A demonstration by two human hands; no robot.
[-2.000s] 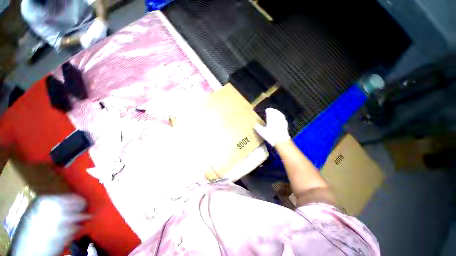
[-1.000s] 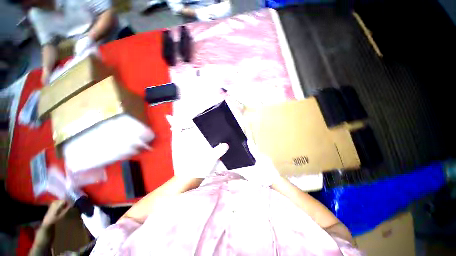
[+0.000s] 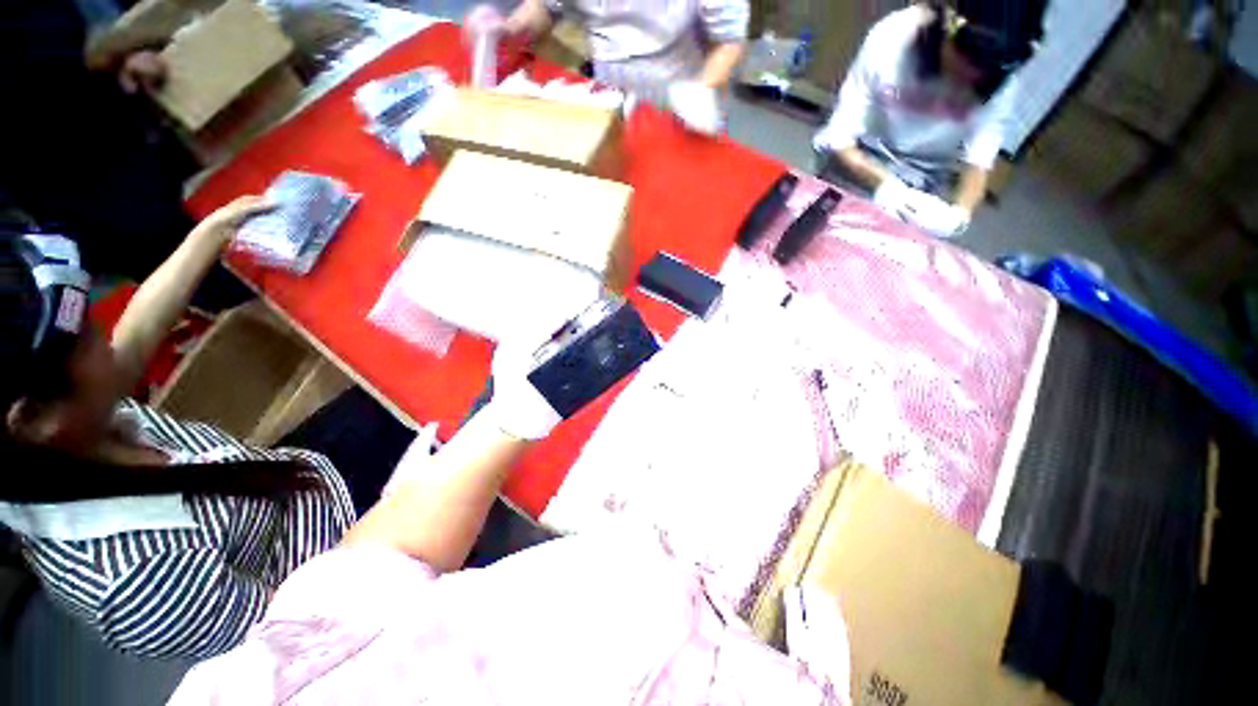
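Note:
My left hand [image 3: 524, 393], in a white glove, reaches out over the red cloth and holds a black product box [image 3: 596, 361] by its near end. The box is tilted, beside an open carton [image 3: 531, 207] with white sleeves or bags [image 3: 497, 283] spilling from it. A white shape that looks like my gloved right hand [image 3: 824, 641] lies at the left edge of the cardboard pad [image 3: 917, 586], low in the picture; its fingers cannot be made out. A dark box [image 3: 1062, 628] shows at the pad's right side.
A flat black rectangle [image 3: 679, 284] lies where the red cloth [image 3: 697, 179] meets the pink cloth [image 3: 911, 310]. Two black boxes stand further back. A person in stripes [image 3: 207, 517] sits close on the left, holding a grey packet [image 3: 294, 221]. Two people work across the table. The mesh belt [image 3: 1117, 455] runs at right.
The view has swung left. The black box was in front of my body between both hands; now my left hand alone holds it out over the red cloth near the open carton.

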